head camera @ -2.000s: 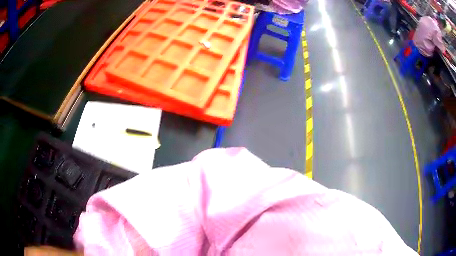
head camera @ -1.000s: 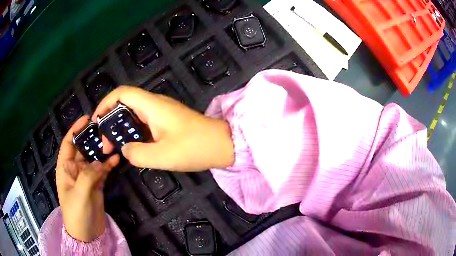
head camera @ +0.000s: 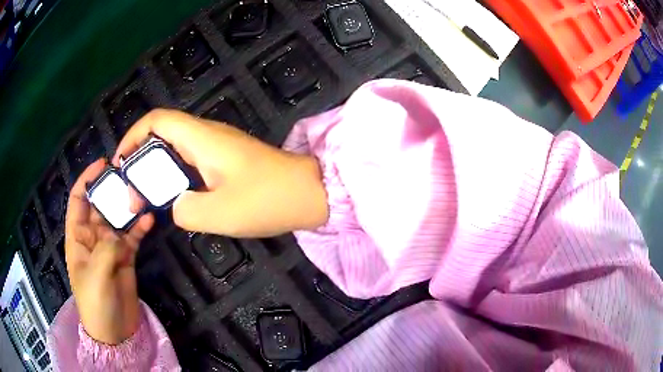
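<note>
My right hand holds a strapless smartwatch between thumb and fingers, its screen plain white. My left hand holds a second smartwatch, also with a plain white screen. The two watches are side by side, close together or touching, above the black foam tray. Fingers hide parts of both cases. Several watches lie face down in the tray's square pockets, such as one at the upper middle and one at the lower middle.
A white paper sheet with a dark and yellow-green pen lies beyond the tray at the upper right. Orange-red trays are stacked at the upper right, with a blue stool beside them. A printed sheet is at the left edge.
Both hands have come into view since the first frame. Since the second, both screens have changed from icons on black to plain white, and the hands sit slightly further up and left.
</note>
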